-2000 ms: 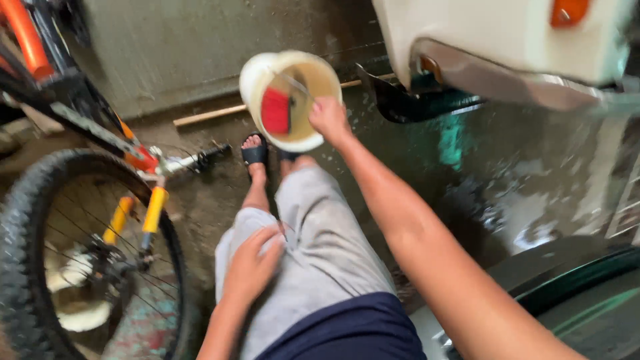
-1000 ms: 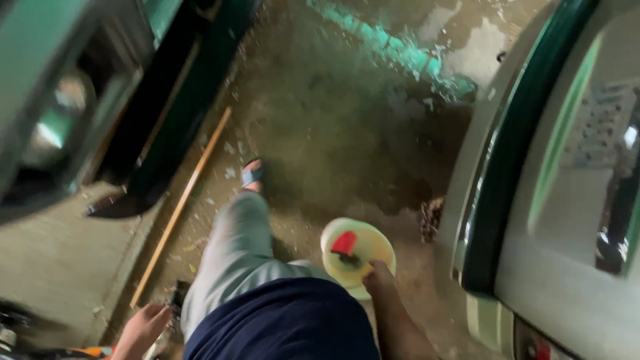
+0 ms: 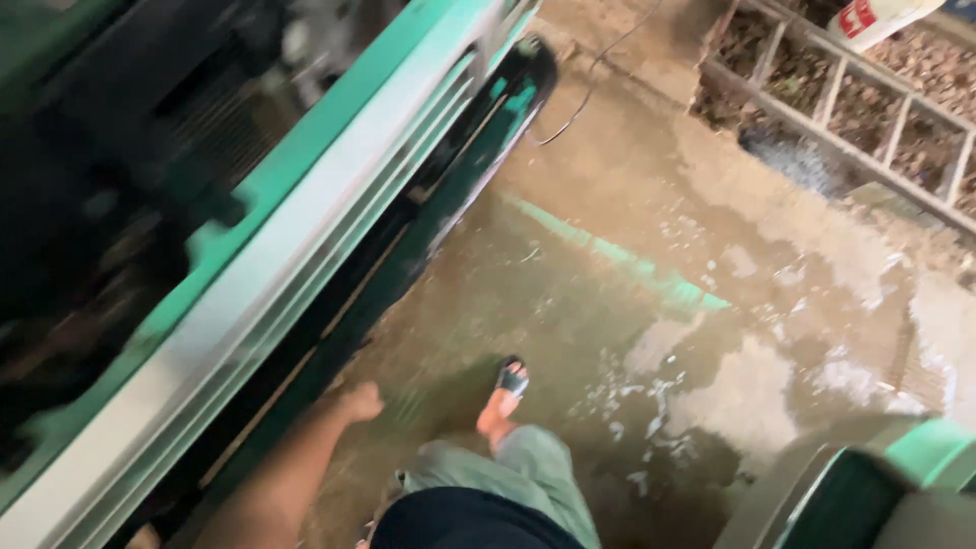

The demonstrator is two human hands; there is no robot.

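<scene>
My left hand point(image 3: 362, 402) is blurred, its fingers seemingly curled; I see no object in it. It hangs beside the dark lower bumper point(image 3: 389, 282) of a green and white vehicle, whose front is open over dark engine parts point(image 3: 206, 99). Whether hand and bumper touch is unclear. My right hand is out of view, as is the bucket. One foot in a dark slide sandal point(image 3: 512, 377) stands on the wet concrete floor point(image 3: 457, 335).
Part of a second vehicle point(image 3: 846, 488) fills the lower right corner. Suds and puddles point(image 3: 648, 396) lie on the floor. At the upper right are a metal frame point(image 3: 831, 91), dry leaves point(image 3: 938, 84) and a white container with red marking point(image 3: 877, 23). A thin cable point(image 3: 587, 99) crosses the ground.
The view has swung far round. The cream bucket with the red thing in it, at my right hand in the earlier frames, has left view together with that hand. The bicycle is also out of view.
</scene>
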